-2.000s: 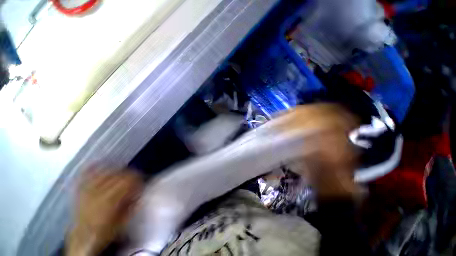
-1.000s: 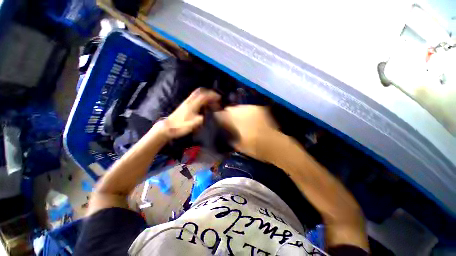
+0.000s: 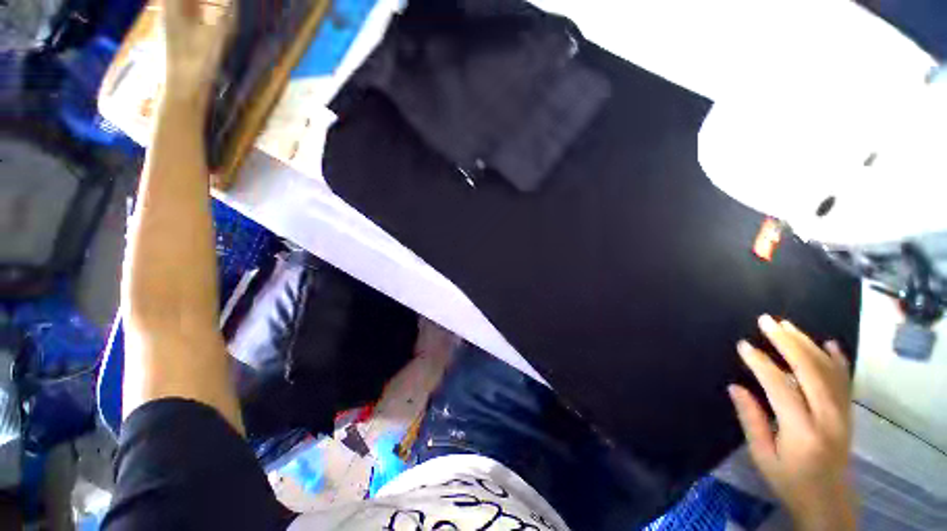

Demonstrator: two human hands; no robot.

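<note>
A large matte black fabric panel [image 3: 623, 280] lies spread on the white table [image 3: 312, 223], its lower edge hanging over the front. A smaller dark grey-black folded piece [image 3: 509, 109] lies on its upper left part. My right hand [image 3: 800, 404] is on the panel's right end, palm down, fingers apart, holding nothing. My left arm reaches up the left side; my left hand [image 3: 197, 26] is at the top edge, partly cut off, beside a brown-edged box, and its fingers cannot be made out. A small orange and white tag [image 3: 767, 238] shows near the panel's upper right edge.
The sewing machine's dark metal parts [image 3: 914, 285] are at the right, by its white body. The brown-edged box [image 3: 254, 114] holds dark material at the table's left end. Below it, a blue crate [image 3: 109, 363] holds black pieces. Scraps lie on the floor [image 3: 322, 467].
The black panel now lies on the table. My hands, together over the crate a second ago, are far apart: left up by the box, right on the panel. The view has shifted.
</note>
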